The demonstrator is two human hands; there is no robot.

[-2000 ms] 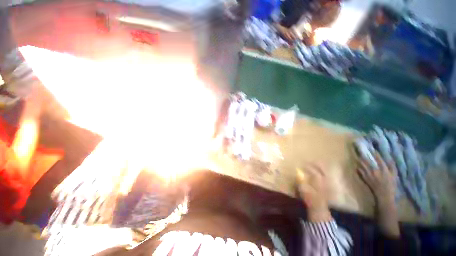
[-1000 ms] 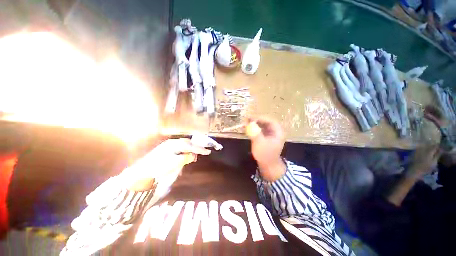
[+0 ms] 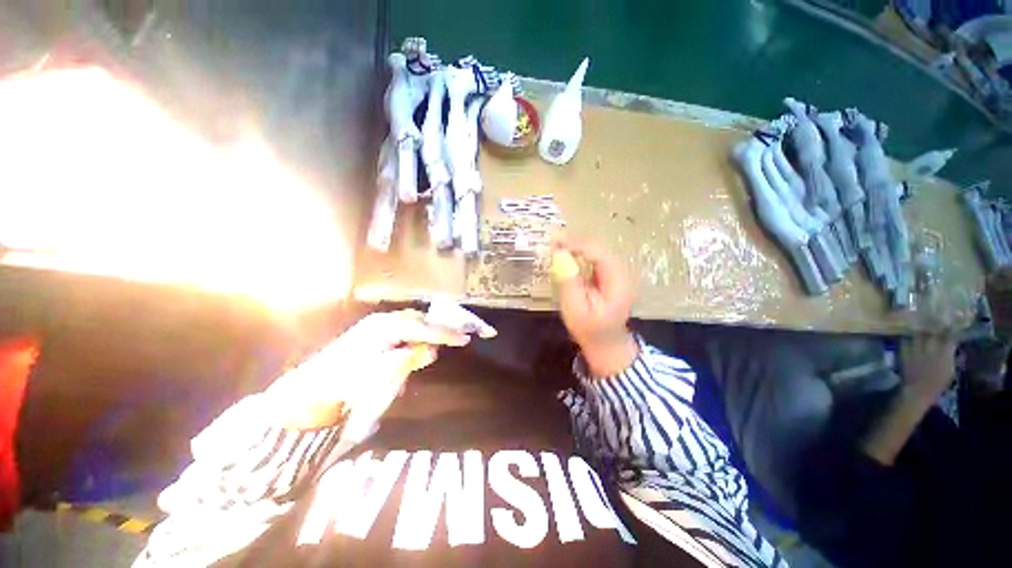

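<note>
My left hand [image 3: 394,333] is shut on a small pale part [image 3: 457,318] over my lap, just off the bench's front edge; glare washes out much of the hand. My right hand [image 3: 594,291], with a yellow band on a fingertip, is at the bench edge beside the thin pins [image 3: 530,206]. Its fingers are curled, and I cannot tell if it holds a pin. The pins lie in a small pile and on a thin flat square pad [image 3: 505,274]. Pale limb parts [image 3: 466,155] lie in a row behind them, left of the pad.
A white pointed bottle [image 3: 563,124] stands by a round red-yellow container [image 3: 525,125]. More limb parts [image 3: 827,194] lie at the right of the tan bench [image 3: 655,166]. A green belt [image 3: 666,50] runs behind. Strong glare fills the left. Another person's hand [image 3: 930,361] is at right.
The view has turned from the right side to my own bench. In the last second my right hand has moved slightly; the thin pin that showed at its fingertips is no longer visible there.
</note>
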